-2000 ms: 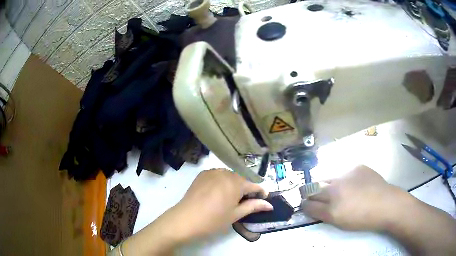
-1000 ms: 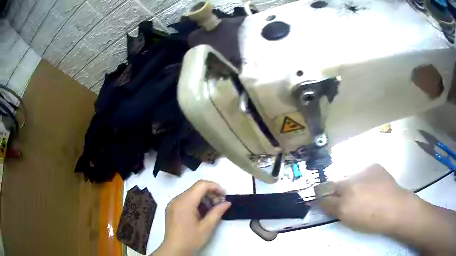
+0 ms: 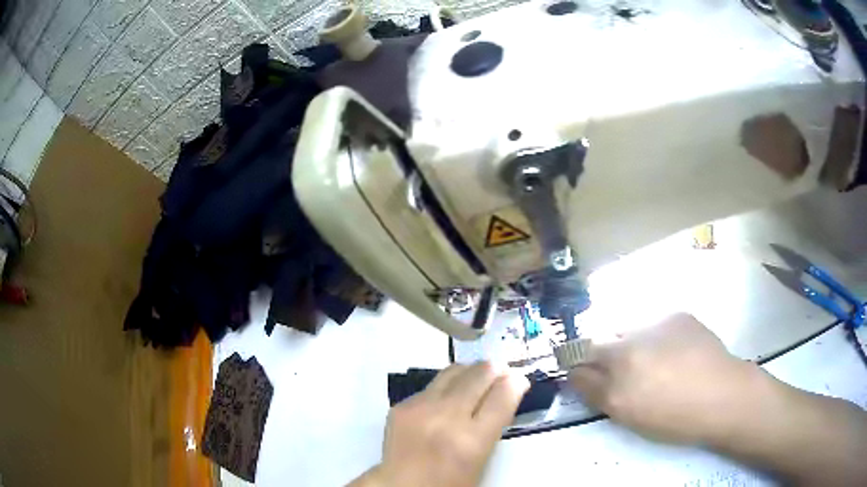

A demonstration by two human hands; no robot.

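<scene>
A folded black fabric piece lies across the machine bed below the presser foot area, its right part near the needle. My left hand lies over its middle, fingertips pressing it down close to the foot. My right hand is at the ribbed knob, thumb and fingers against it; whether they also touch the fabric is hidden. The off-white sewing machine head stands over the work. The needle tip is lost in bright glare.
Unsewn patterned pieces lie at left beside the orange edge. A large black fabric heap lies against the wall. Blue-handled snips lie at right. A brown cardboard panel stands at far left.
My left hand has moved right, from holding the strip's left end to lying flat over its middle. My right hand stays by the knob. The camera view has shifted slightly.
</scene>
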